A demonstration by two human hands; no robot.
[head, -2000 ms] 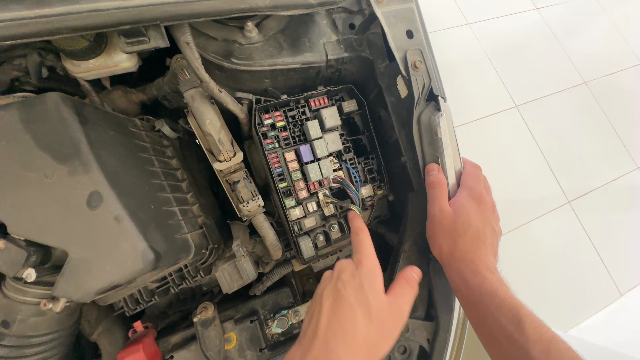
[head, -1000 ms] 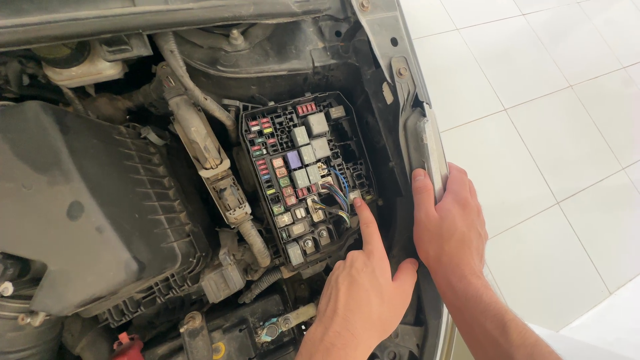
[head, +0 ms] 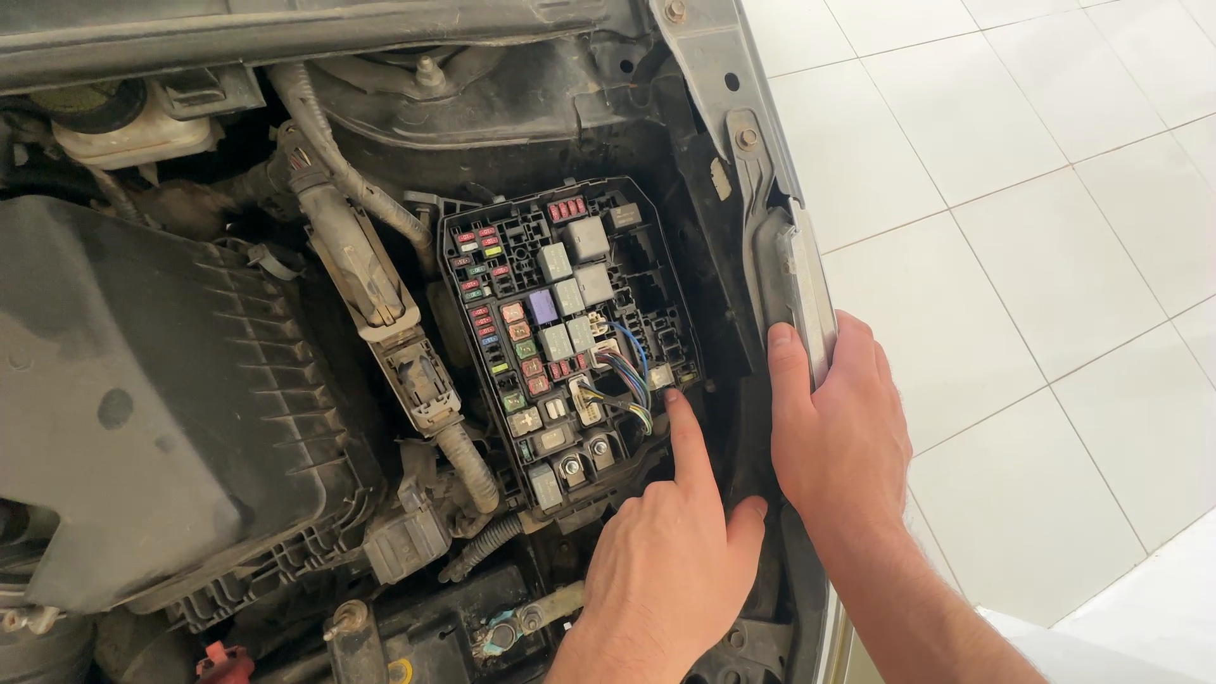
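An uncovered car fuse box (head: pixel 692 323) with rows of coloured blade fuses, grey relays (head: pixel 588 237) and a purple relay (head: pixel 542 307) sits in the engine bay. My left hand (head: pixel 665 560) holds nothing. Its index finger points at the lower right of the box, its tip at the lower edge of a small pale block (head: pixel 660 376), touching it or very close. Just left of that fingertip, a bundle of coloured wires (head: pixel 627 372) loops out of white connectors (head: pixel 584 401). My right hand (head: pixel 845 427) grips the fender's edge (head: pixel 806 285), thumb on the inner side and fingers on the outer side.
A black plastic engine-bay housing (head: pixel 142 408) fills the left side. Between it and the fuse box runs a dusty harness connector (head: pixel 356 256) with corrugated conduit. A corroded terminal clamp (head: pixel 501 631) and a red plastic part (head: pixel 225 662) are below. Pale floor tiles (head: pixel 997 209) lie beyond the fender.
My left index fingertip has moved from the lower end of the wire bundle to the pale block on its right. My right hand keeps its grip on the fender's edge.
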